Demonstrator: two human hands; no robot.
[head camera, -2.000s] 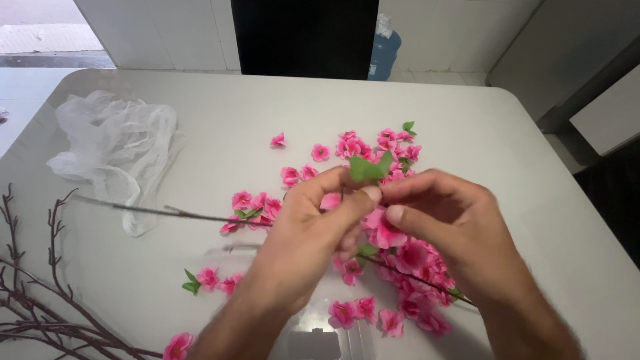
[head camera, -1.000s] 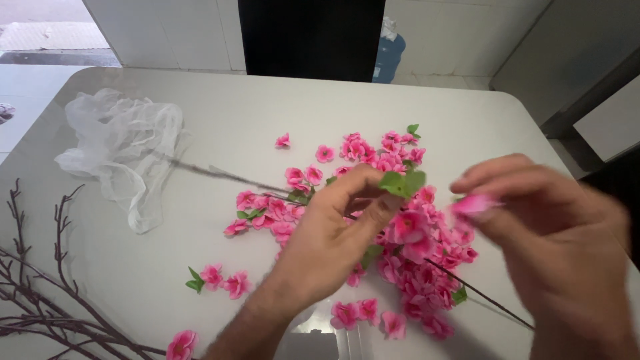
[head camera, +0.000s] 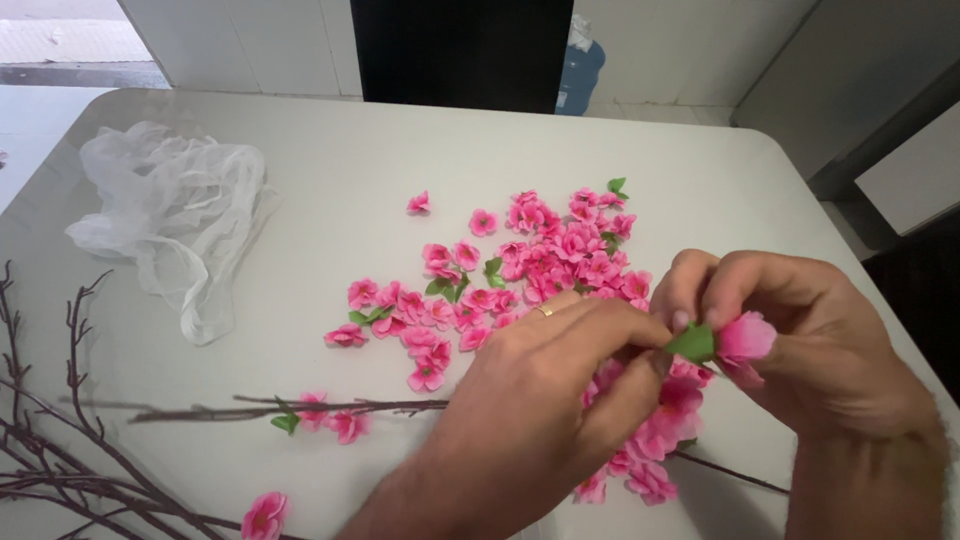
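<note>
Both my hands meet at the right of the view, above a heap of pink artificial blossoms (head camera: 570, 247). My left hand (head camera: 555, 382), with a ring on one finger, pinches a green artificial leaf (head camera: 691, 343) at its left edge. My right hand (head camera: 802, 337) has its fingers around a pink artificial flower (head camera: 746, 339) just right of that leaf. A brown artificial branch (head camera: 360, 407) runs from the left under my left hand; a thin dark stem (head camera: 731, 471) shows again at the lower right. How the branch is held is hidden.
A crumpled sheer white bag (head camera: 180, 217) lies at the table's left. Bare brown artificial branches (head camera: 82, 480) spread over the lower left corner. Single blossoms lie near them and mid-table. The white table (head camera: 675, 142) has a black panel (head camera: 461, 52) and a blue water jug (head camera: 581, 79) beyond it.
My right hand, apart from the left one second ago with a pink flower, is now against it. Both hands are lower and further right, and the branch's left end has swung down.
</note>
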